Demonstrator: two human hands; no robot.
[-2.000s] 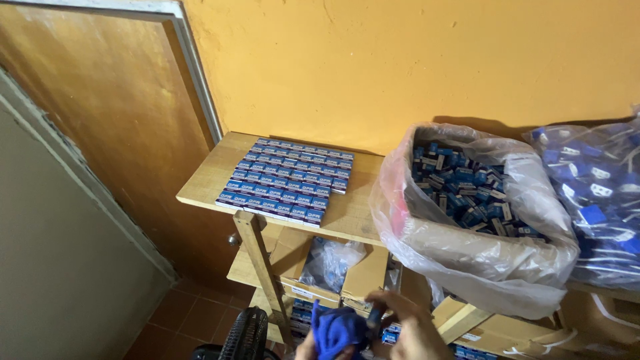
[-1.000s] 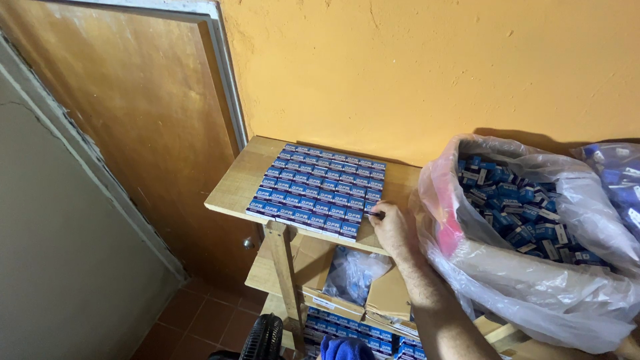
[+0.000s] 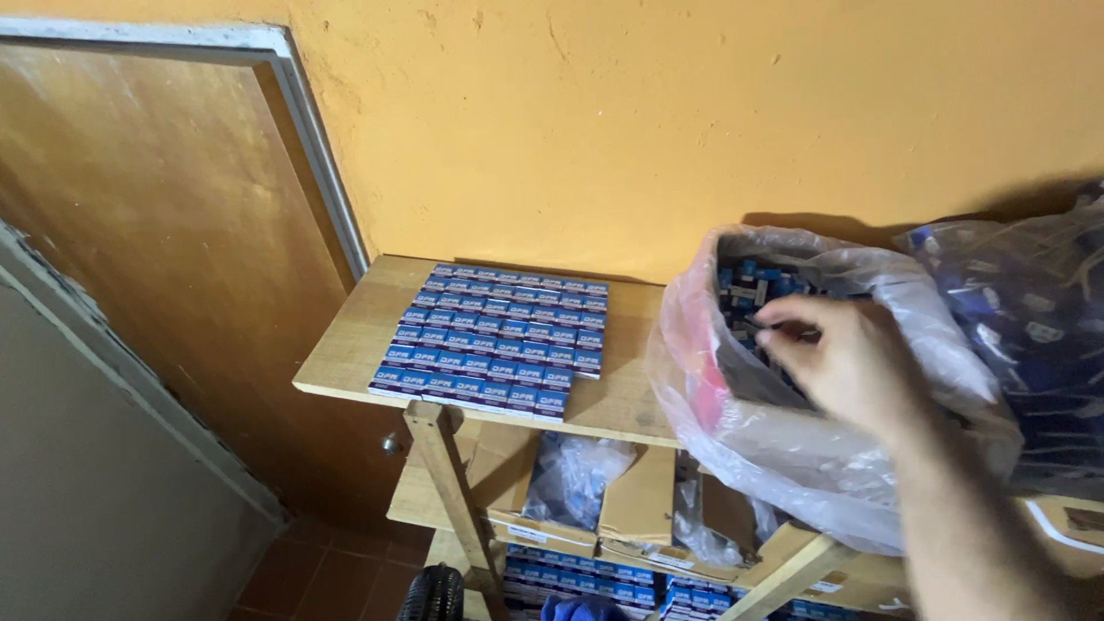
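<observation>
My right hand (image 3: 832,358) reaches in from the lower right over a plastic-lined carton (image 3: 768,431). Its thumb and forefinger pinch a small dark object (image 3: 770,325), too small to identify. Beneath the fingers lie many loose small blue boxes (image 3: 749,280), partly hidden by the hand. On the wooden shelf (image 3: 345,349), left of the carton, small blue-and-white boxes (image 3: 492,336) stand in tight rows, the rightmost column stopping short of the front row. My left hand is out of view. A blue cloth (image 3: 582,609) shows at the bottom edge.
Transparent bags of blue items (image 3: 1026,345) lie right of the carton. Lower shelves hold open cardboard boxes (image 3: 638,500) with plastic bags and more rows of blue boxes (image 3: 573,573). A black ridged object (image 3: 434,595), an orange wall (image 3: 552,138) and a wooden door (image 3: 164,233) surround the shelf.
My right hand has moved right, from the right edge of the rowed boxes to above the carton. The blue cloth, held up two seconds ago, is now mostly below the view.
</observation>
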